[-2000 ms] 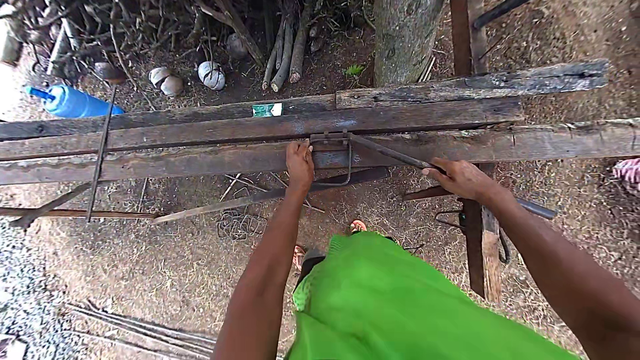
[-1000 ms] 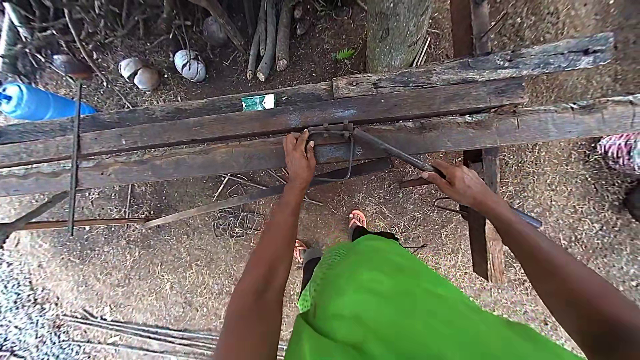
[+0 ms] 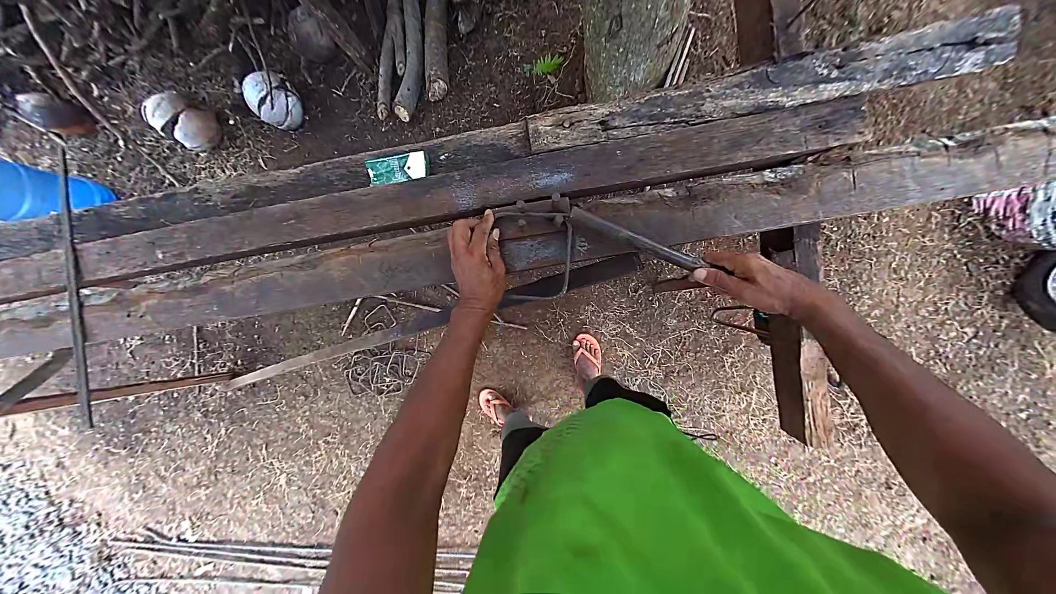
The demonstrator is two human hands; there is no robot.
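My left hand (image 3: 478, 260) rests at the edge of the dark wooden beam (image 3: 371, 268), its fingers closed on the left end of a thin bent metal rod (image 3: 568, 256). From those fingers the rod runs right to a small metal jig with short pegs (image 3: 540, 216) on the beam, then turns down and back left. My right hand (image 3: 755, 280) grips a long metal bar (image 3: 639, 239), whose far end meets the jig's right side. The bar slants down to the right, and its near end is hidden by the hand and forearm.
A green and white packet (image 3: 397, 168) lies on the beams behind. A wooden post (image 3: 800, 371) supports them at right. Bent wire pieces (image 3: 384, 370) lie on the ground. Long rods (image 3: 272, 557) lie lower left; a blue container (image 3: 49, 191), coconut husks (image 3: 274, 101) and a tree trunk (image 3: 631, 49) stand beyond.
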